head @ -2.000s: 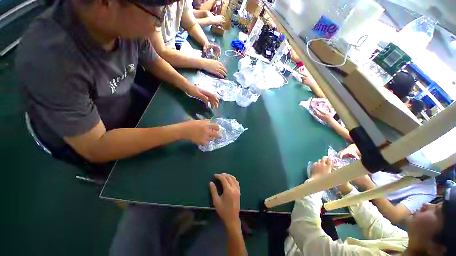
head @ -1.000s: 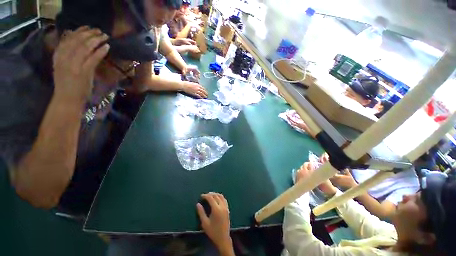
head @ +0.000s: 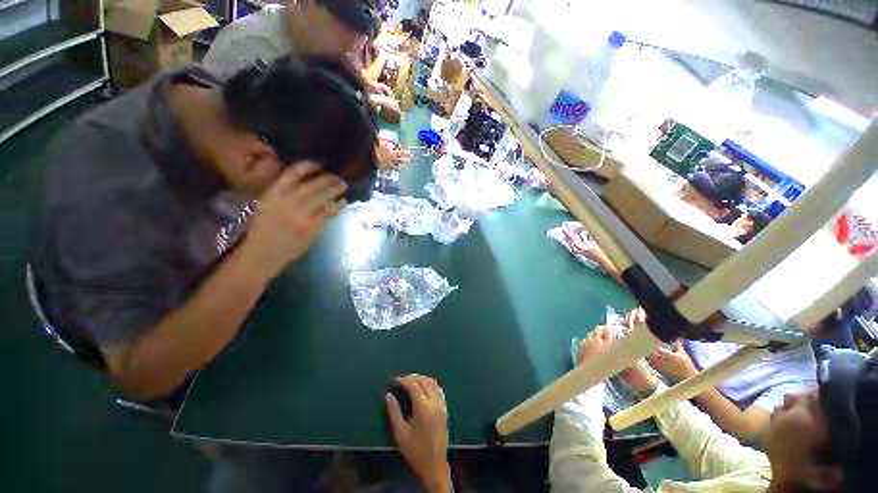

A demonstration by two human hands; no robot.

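My right hand (head: pixel 422 422) rests palm down at the near edge of the green table (head: pixel 289 385), fingers pointing forward. A dark patch shows between its thumb and fingers; I cannot tell whether it is a held object or shadow. My left hand is out of the picture. A clear crinkly bag (head: pixel 400 297) lies flat on the table beyond my right hand, not touched by any hand. Something small and whitish shows inside it, its shape unclear.
More clear bags (head: pixel 400 214) and a glittering heap (head: pixel 469 183) lie farther along. A neighbour on the left (head: pixel 144 221) leans over the table edge. Cream pipe posts (head: pixel 578 376) with black joints cross at right. Neighbours' hands (head: pixel 602 342) hold clear bags there.
The left neighbour let go of the bag, raised a hand to the head and now bows forward. My view has shifted. My right hand stays at the table edge.
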